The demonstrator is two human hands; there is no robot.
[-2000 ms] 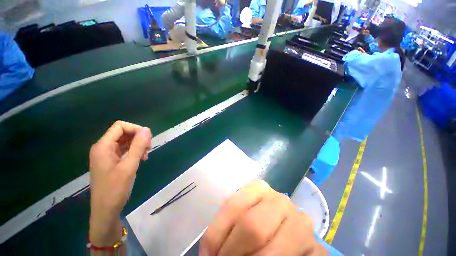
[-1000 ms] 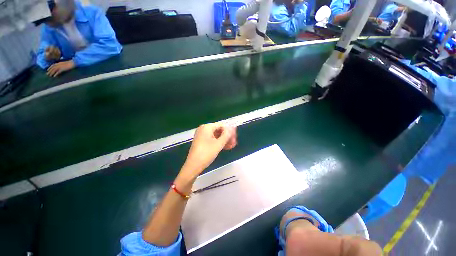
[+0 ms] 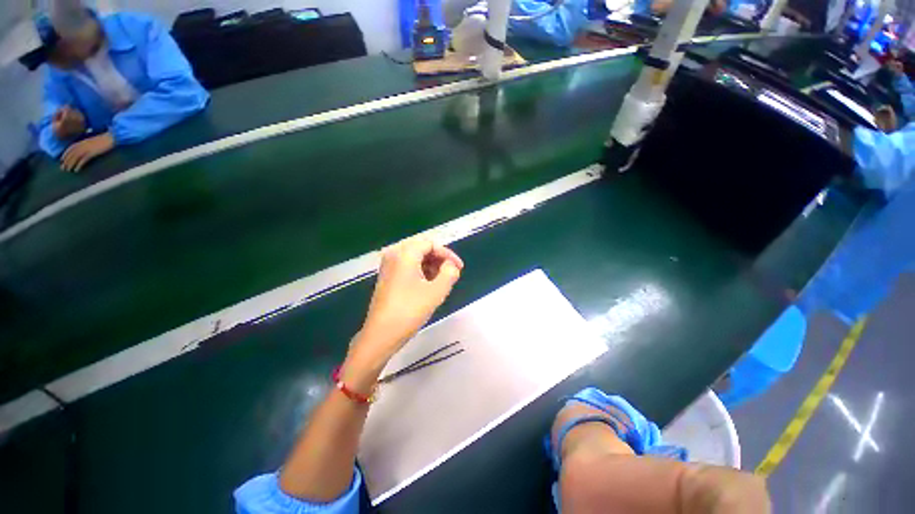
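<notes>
My left hand (image 3: 413, 286) is raised above the bench near the white rail, left of centre. Its fingers are curled and meet the thumb in a ring, and nothing shows in it. My right hand (image 3: 652, 480) is large at the bottom right, bent back towards me beyond the blue cuff and blue wrist band. Its fingers are out of sight. A white sheet (image 3: 502, 361) lies flat on the green bench. Dark tweezers (image 3: 426, 362) lie on the sheet, tips to the right, with their rear end partly behind my left wrist.
A white rail (image 3: 301, 286) separates the bench from the green conveyor (image 3: 291, 191). A tall black stack (image 3: 737, 161) and a white post (image 3: 642, 105) stand at the right. A white bin (image 3: 714, 432) and blue stool (image 3: 768, 356) are beside the bench. A person (image 3: 120, 80) sits across.
The view has swung left from two seconds ago, bringing the person across into sight. My right hand has gone from a fist near the sheet to the bottom right. My left hand stays curled.
</notes>
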